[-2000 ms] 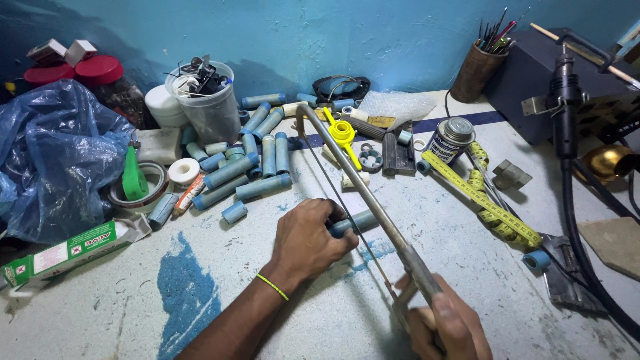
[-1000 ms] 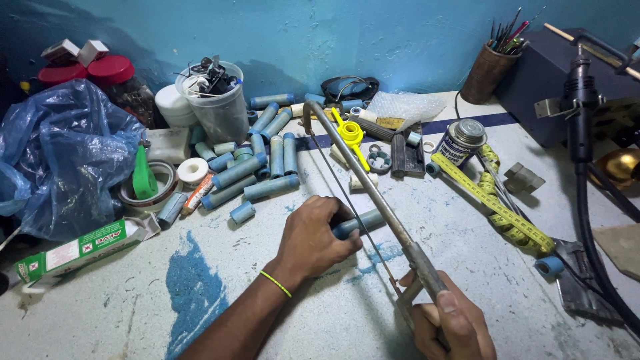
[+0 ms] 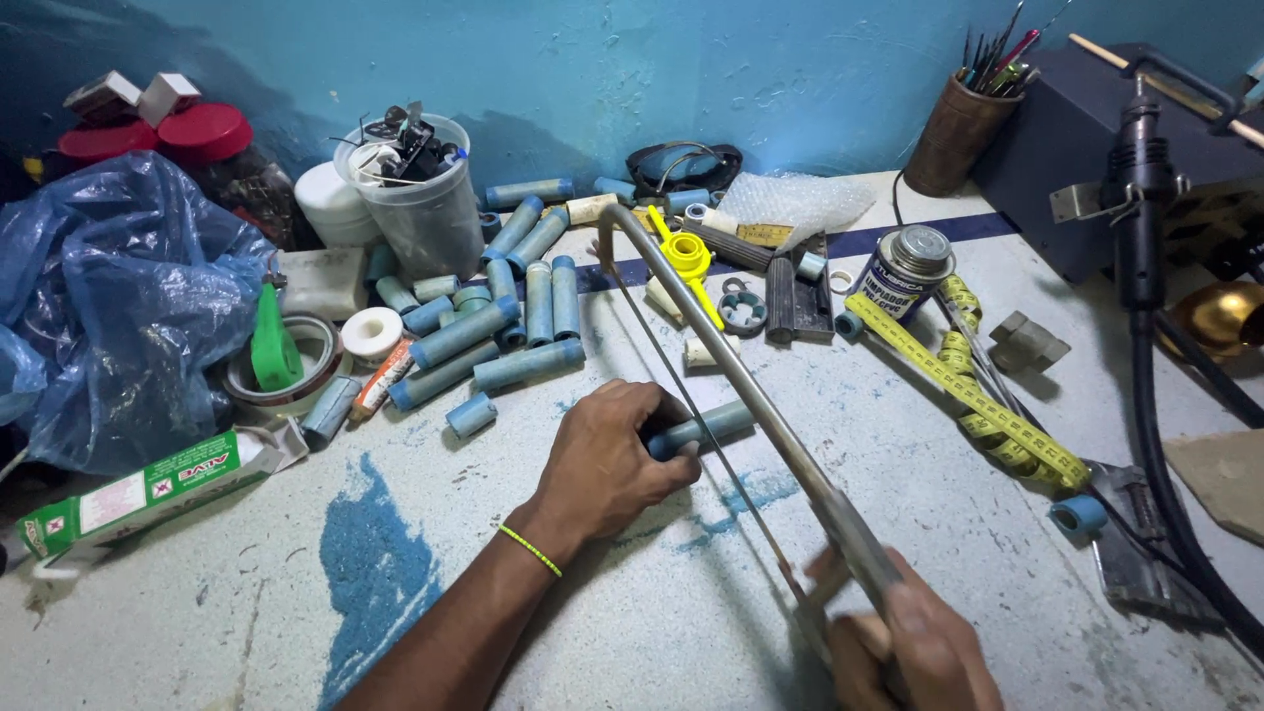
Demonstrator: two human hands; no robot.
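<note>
My left hand [image 3: 614, 459], with a yellow-green beaded bracelet at the wrist, pins a blue plastic pipe piece [image 3: 729, 419] against the worktop. Gripped in my right hand [image 3: 904, 632] is a hacksaw [image 3: 760, 395] with a tubular metal frame. Its thin blade crosses the pipe just right of my left fingertips; whether it has cut in cannot be told. A short blue pipe offcut [image 3: 472, 416] lies left of my left hand, in front of a heap of blue pipe pieces [image 3: 528, 364]. Beyond the pipe lies a short white pipe piece [image 3: 712, 351].
Behind stand a clear plastic tub [image 3: 420, 217] of small parts and a can of PVC cleaner [image 3: 897, 276]. A yellow measuring tape [image 3: 968, 395] and a black-handled torch-like tool [image 3: 1141, 227] are at right. A blue plastic bag [image 3: 118, 306] and a green-white box [image 3: 148, 494] lie left.
My right hand and the hacksaw have shifted slightly across the pipe. My left hand keeps its hold on the pipe.
</note>
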